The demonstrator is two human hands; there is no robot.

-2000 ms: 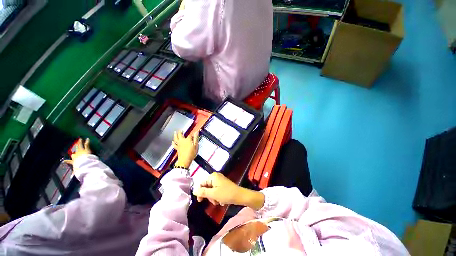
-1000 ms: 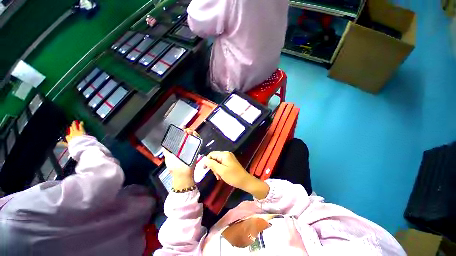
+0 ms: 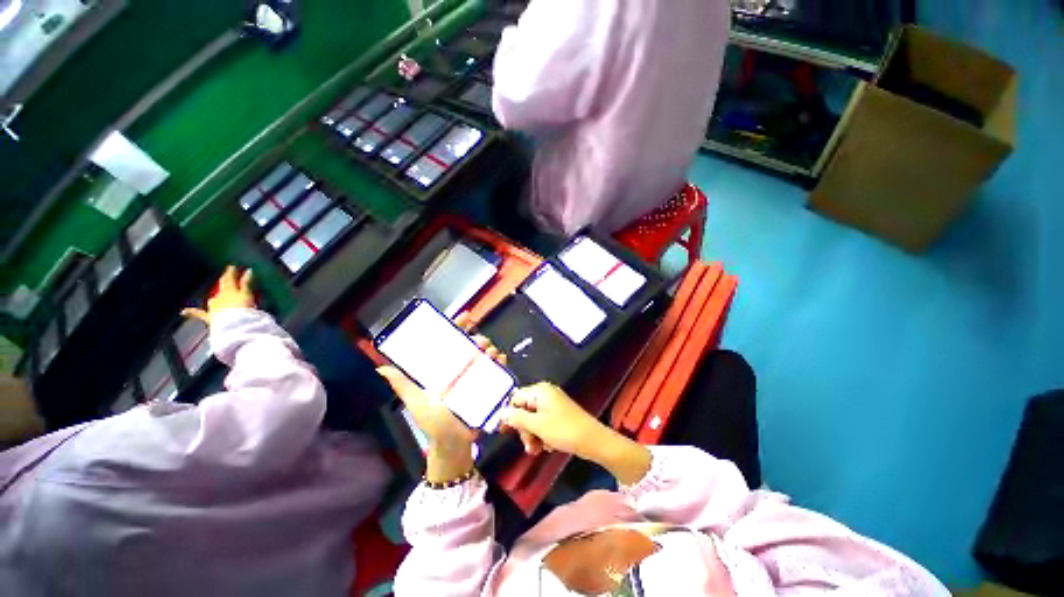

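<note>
A smartphone (image 3: pixel 441 359) with a white lit face and a thin red line across it lies in my left hand (image 3: pixel 432 418), face up. My left hand is closed around its edges. My right hand (image 3: pixel 546 420) is at the phone's lower right edge, fingertips pinched together; whether they hold something small is hard to tell. Below and beyond the hands is a black phone tray (image 3: pixel 523 376) with two white-faced phones, one (image 3: pixel 566 303) nearer and one (image 3: pixel 604 271) farther. A tiny white item (image 3: pixel 522 346) lies in the tray's dark part.
A red bin (image 3: pixel 510 251) with grey sheets stands behind the tray. Red crates (image 3: pixel 671 356) are to its right. Phone trays (image 3: pixel 403 142) line the green bench. One person (image 3: pixel 613 105) sits ahead, another (image 3: pixel 175 490) at left, a hand reaching to a tray. A cardboard box (image 3: pixel 910 140) stands far right.
The phone in my left hand now faces me more squarely, its face bright white instead of greyish. My right hand has come to its edge. The view has shifted, moving the scene rightward.
</note>
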